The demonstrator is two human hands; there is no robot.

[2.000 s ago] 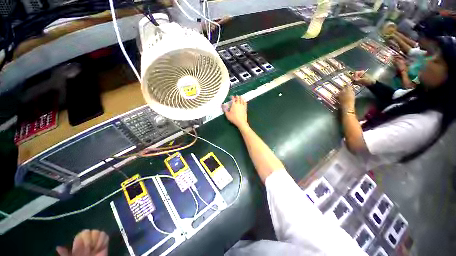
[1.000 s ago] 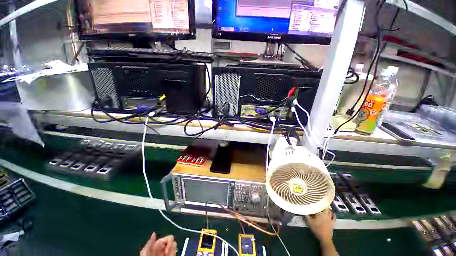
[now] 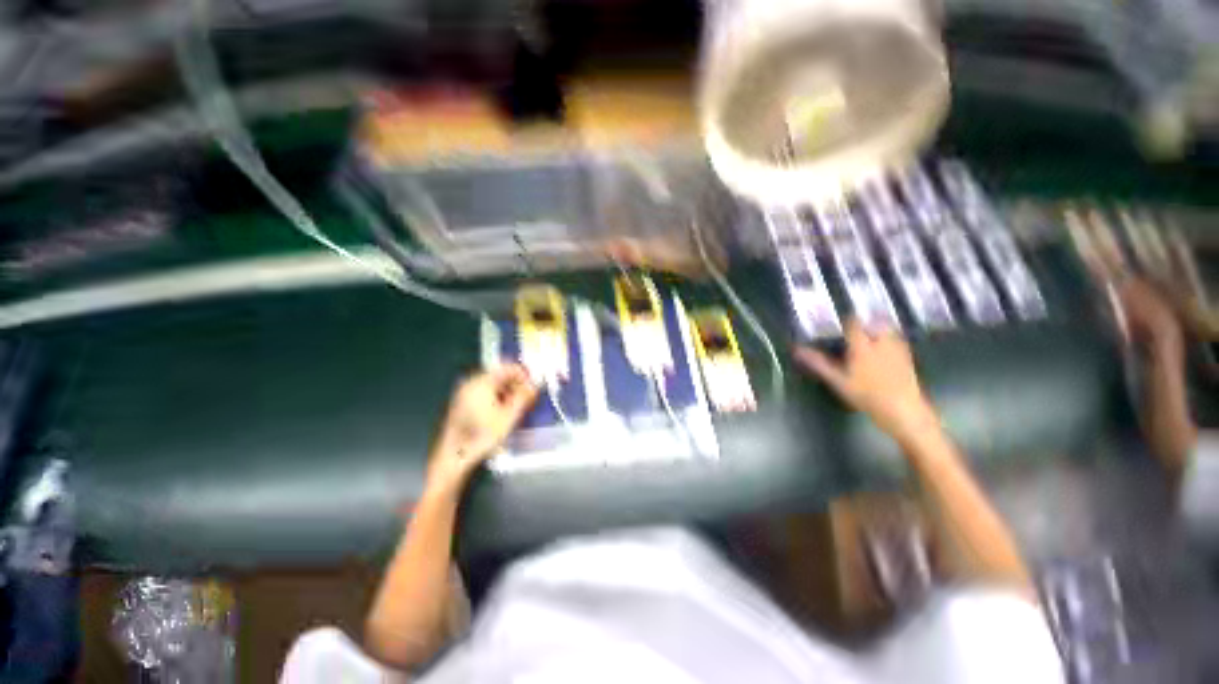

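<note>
The frame is blurred. My right hand [image 3: 882,381] is at the near edge of a tray of phones [image 3: 902,261], fingers on its rim and thumb out to the left. My left hand [image 3: 488,412] is half curled at the left edge of the test fixture plate [image 3: 608,441]; I cannot tell if it holds anything. Two yellow-framed keypad phones, one on the left [image 3: 543,334] and one in the middle [image 3: 643,325], lie on the blue panels with white leads at their lower ends. A third phone [image 3: 723,361] lies at the plate's right side.
A round fan [image 3: 826,100] stands behind the tray. A grey bench instrument [image 3: 515,207] is behind the fixture, with a white cable [image 3: 301,221] looping to its left. Another person's hand [image 3: 1152,334] is at the far right. Clear plastic bags [image 3: 154,621] lie below the bench edge.
The view has swung down from the monitors. The tray has come from the conveyor toward me with my right hand at its edge. My left hand is now beside the fixture.
</note>
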